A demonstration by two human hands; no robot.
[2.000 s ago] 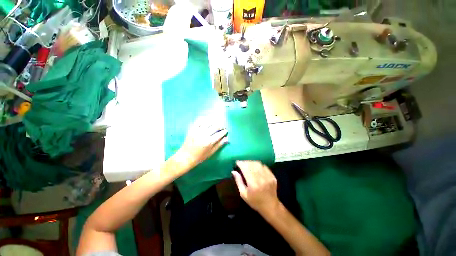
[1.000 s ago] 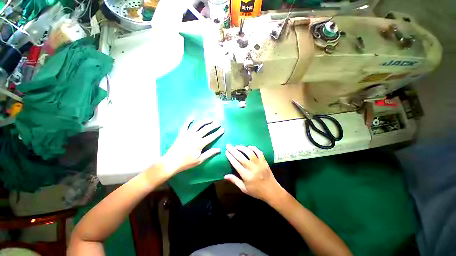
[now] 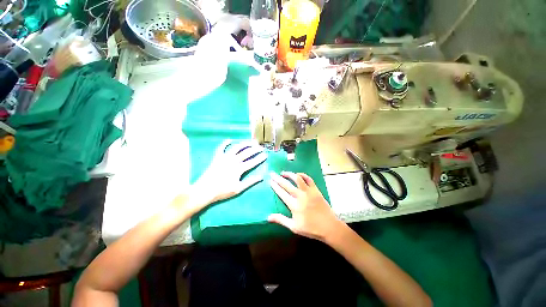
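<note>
A green fabric panel (image 3: 218, 129) lies flat on the white table, running under the left end of the cream sewing machine (image 3: 395, 105) and over the front table edge. The presser foot area (image 3: 290, 153) is just beyond my fingers; the needle is too small to make out. My left hand (image 3: 233, 171) lies flat on the panel, fingers spread, left of the needle area. My right hand (image 3: 302, 204) rests on the panel nearer the front edge, fingers slightly apart. Neither hand grips the cloth.
Black-handled scissors (image 3: 383, 186) lie right of the panel. An accessory tray (image 3: 458, 177) sits at the table's right end. A green pile (image 3: 66, 132) is at left, another (image 3: 431, 258) at lower right. A colander (image 3: 164, 27) and an orange-yellow bottle (image 3: 296, 36) stand behind.
My right hand has come up from the front edge onto the panel beside my left hand. The panel's hanging corner no longer shows. The view has tilted, and the machine appears lower.
</note>
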